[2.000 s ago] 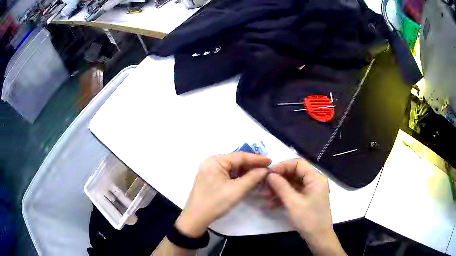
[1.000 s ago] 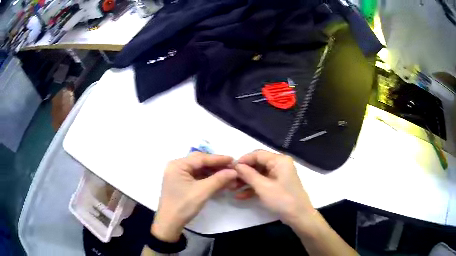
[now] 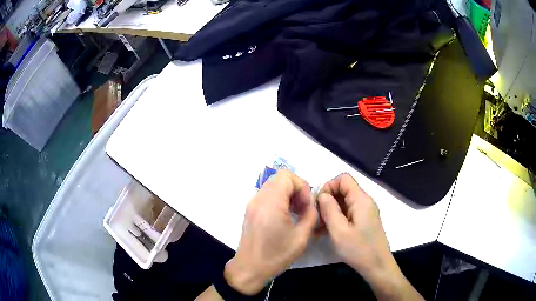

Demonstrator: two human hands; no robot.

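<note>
My left hand (image 3: 276,220) and my right hand (image 3: 352,223) meet above the white table's front part, fingertips pinched together. Something small and pale shows between the fingertips; it is too small and covered to name. A blue needle packet (image 3: 265,176) with a clear, crinkly zip-lock bag (image 3: 283,164) shows just behind my left fingers, partly hidden by them. A red tool holder (image 3: 378,112) with thin silver rods across it lies on the dark garment (image 3: 329,70). A thin silver pin (image 3: 409,163) lies on the cloth near the zipper (image 3: 405,126).
The white table (image 3: 176,129) has a rounded left end. A pale parts tray (image 3: 130,229) hangs at its edge over a large white bin (image 3: 70,235). Another bin (image 3: 44,94) stands at the far left. Part of the white machine (image 3: 517,59) is at the upper right.
The view swung left-to-right and back. My left hand has turned more over the fingertips and now covers part of the blue packet. The red holder and garment lie as before.
</note>
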